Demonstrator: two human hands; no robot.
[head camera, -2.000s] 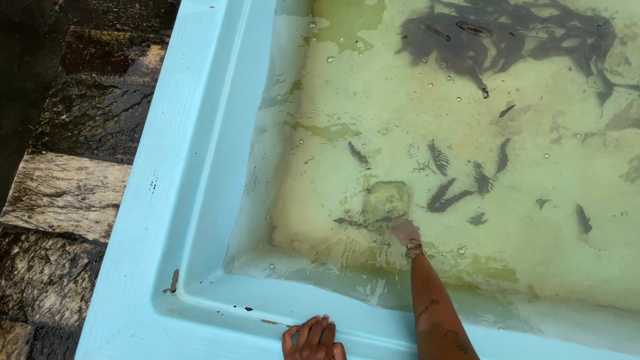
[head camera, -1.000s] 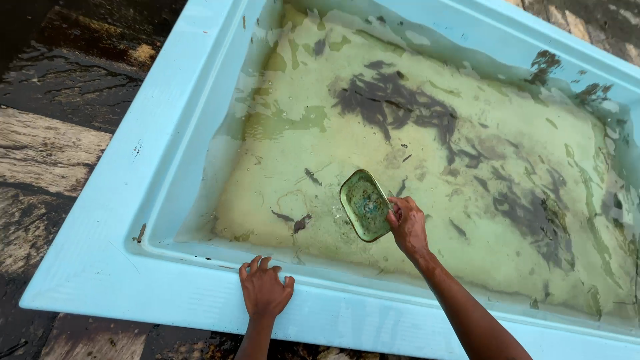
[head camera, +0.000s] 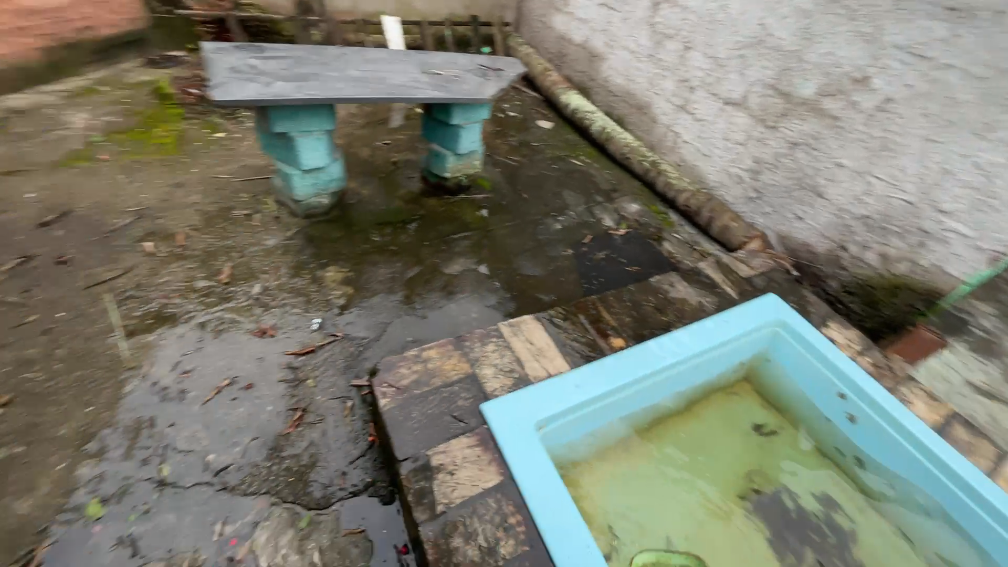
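Note:
Neither my left hand nor my right hand shows in the view now. A light blue basin (head camera: 512, 429) of murky, greenish water fills the lower right. At the bottom edge, the rim of a green container (head camera: 668, 558) just comes into view over the water; whether a hand holds it is hidden below the frame. Dark clumps of debris (head camera: 799, 524) lie in the water, with a smaller dark patch (head camera: 764, 429) nearer the far corner.
Wet stone paving (head camera: 465, 472) borders the basin, with a raised edge on its left. Beyond stands a grey slab bench (head camera: 354, 75) on blue-painted block legs (head camera: 303, 153). A long log (head camera: 638, 150) lies along the rough whitish wall (head camera: 787, 118). Leaves and puddles cover the ground.
The view has swung up and away to the yard. My right hand first reached into the water, then held the green container above it; both hands have since left the view.

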